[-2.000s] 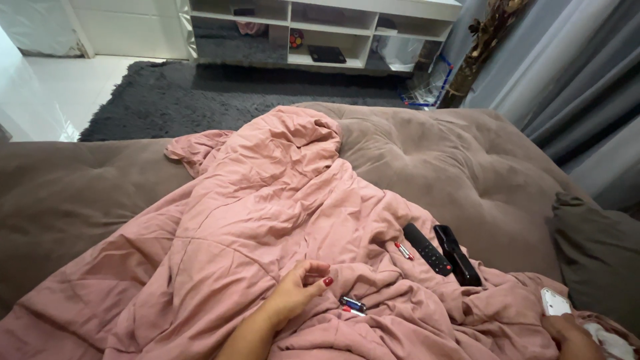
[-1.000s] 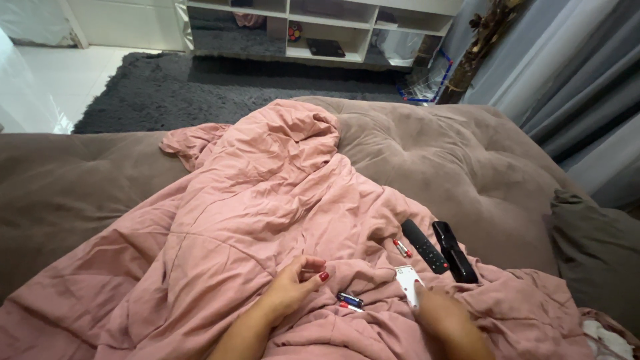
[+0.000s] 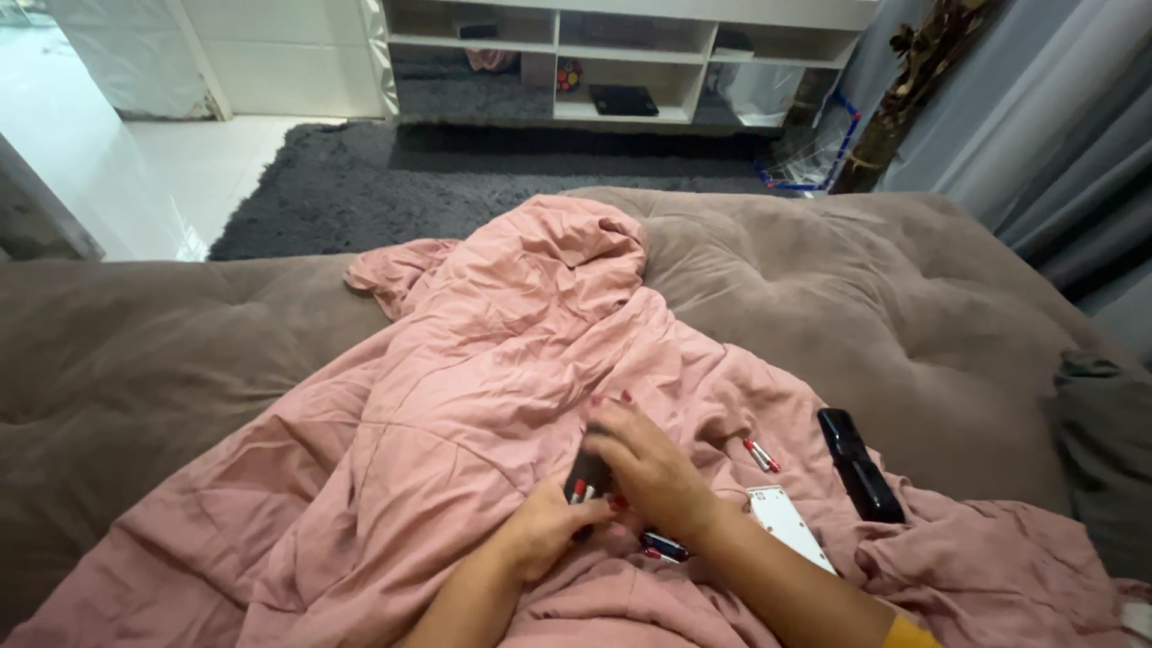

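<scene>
My left hand (image 3: pixel 547 526) grips a black remote control (image 3: pixel 589 470), its thumb beside red-and-silver batteries that show in it. Over the remote's upper end lies my right hand (image 3: pixel 650 463), fingers bent and blurred; it touches the remote, though its exact hold is hidden. Dark blue and red batteries (image 3: pixel 664 546) rest on the pink blanket (image 3: pixel 468 387) under my right wrist. Further right, two red-and-silver batteries (image 3: pixel 761 455) lie on the blanket. A white flat device (image 3: pixel 790 526) lies beside my right forearm. A glossy black remote or case (image 3: pixel 861 466) is right of it.
The blanket spreads in folds over a brown tufted sofa (image 3: pixel 810 261). A dark cushion (image 3: pixel 1107 459) sits at the right edge. Beyond the sofa are a dark shaggy rug (image 3: pixel 360 193), a white shelf unit (image 3: pixel 630 54) and grey curtains (image 3: pixel 1035 117).
The black remote, which lay beside the glossy black object, is now in my left hand. My right hand has let go of the white device and moved left to the remote.
</scene>
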